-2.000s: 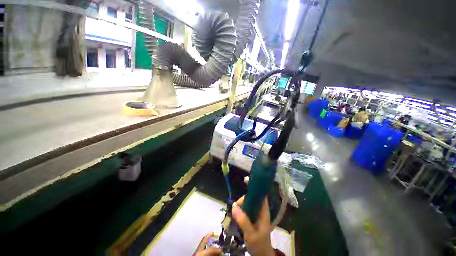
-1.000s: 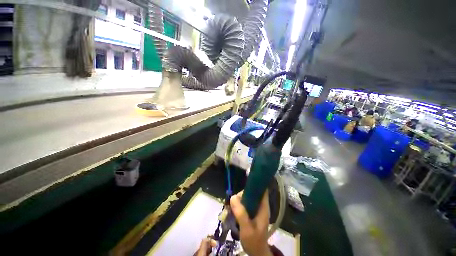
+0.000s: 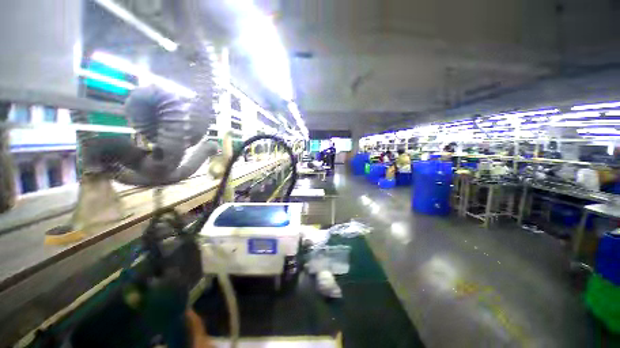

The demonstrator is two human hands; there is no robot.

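The dark green screwdriver (image 3: 165, 312) is at the lower left, badly blurred, with dark hoses above it. A small strip of my right hand (image 3: 197, 331) shows against its right side at the bottom edge, cut off by the picture; it appears closed on the body. The driver's nose and the small workpiece are out of view. My left hand is not in view. The far edge of the white board (image 3: 285, 342) shows at the bottom.
A white screw feeder (image 3: 251, 257) stands ahead, with crumpled clear bags (image 3: 333, 257) to its right. A pale tube runs down before it. A grey duct (image 3: 163, 129) and yellow ring (image 3: 64, 236) are left. Blue bins (image 3: 432, 187) stand across the aisle; a person (image 3: 331, 155) is far ahead.
The view has tilted up and turned right. The screwdriver and my right hand now show lower and farther left; my left hand and the workpiece have left the picture.
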